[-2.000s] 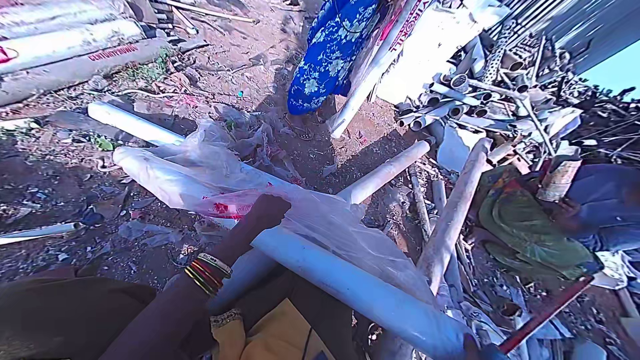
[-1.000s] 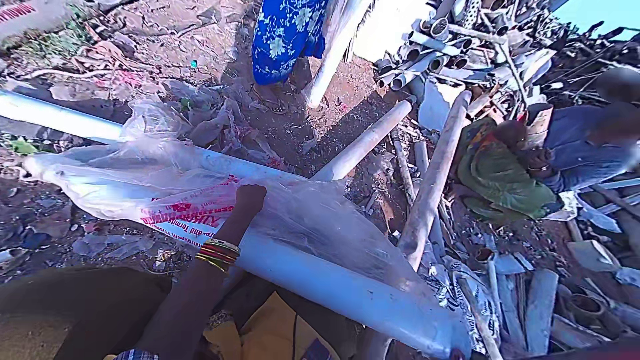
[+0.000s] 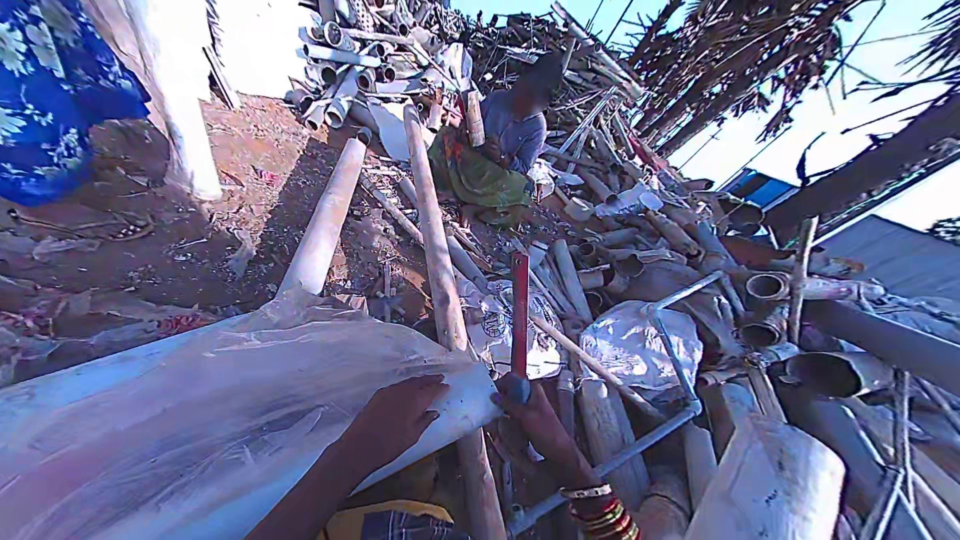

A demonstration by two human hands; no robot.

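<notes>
A large pale plastic pipe [image 3: 457,409] runs from the lower left to the middle, resting across a long wooden pole [image 3: 439,277]. Clear plastic film [image 3: 300,360] with creases is draped over much of the pipe. My left hand [image 3: 401,416] lies on the film and pipe near the pipe's right end, its fingers slightly spread. Just beyond that end, my right hand [image 3: 536,412], with bangles at the wrist, grips a tool by its grey part; a red bar [image 3: 520,315] of the tool points up. The tool's lower part is hidden or unclear.
A person [image 3: 517,120] sits beyond the poles, near a pile of pipes [image 3: 345,60]. Another person's blue floral garment [image 3: 60,97] shows at upper left. At right lie a bent metal frame [image 3: 675,360], a white sack [image 3: 641,345] and many pipes, among them a wide one [image 3: 772,480].
The view has swung right towards the pipe's end. My left hand has let go of the bunched film and moved along the pipe to its right end. My right hand and the red tool are now plainly visible.
</notes>
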